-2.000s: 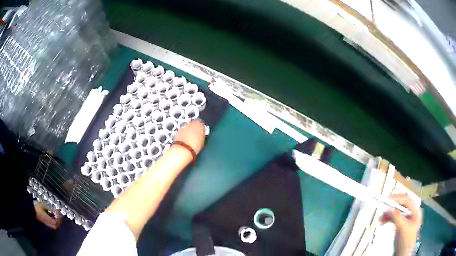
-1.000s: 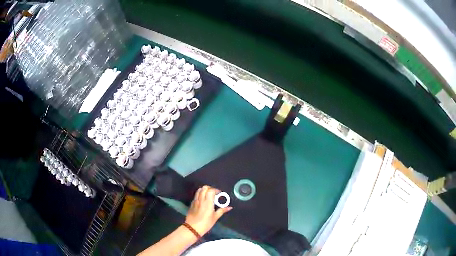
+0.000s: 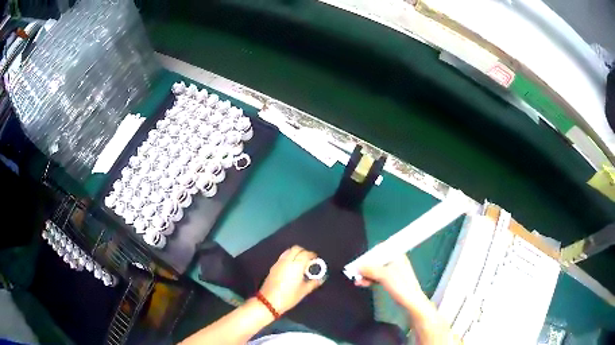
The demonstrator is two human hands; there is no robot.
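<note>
My left hand (image 3: 288,279), with a red band at the wrist, holds a white ring-like hub (image 3: 315,269) over the middle of the black three-cornered jig (image 3: 307,232). The hub hides the jig's centre seat. My right hand (image 3: 391,279) holds a long white blade (image 3: 408,234) near one end. That end is just right of the hub, not touching it, and the blade slants up to the right. The jig's far arm end (image 3: 361,176) stands upright with a yellow patch.
A black tray (image 3: 259,145) with rows of white hubs lies at left. White strips (image 3: 118,143) and a clear tray stack (image 3: 77,74) are beyond it. A blade stack (image 3: 506,283) is at right, a wire rack (image 3: 128,306) lower left. A dark green channel (image 3: 324,74) runs behind.
My right hand has come into view from the right with a blade. My left hand with the hub has moved slightly right, over the jig's centre. The camera view has shifted a little.
</note>
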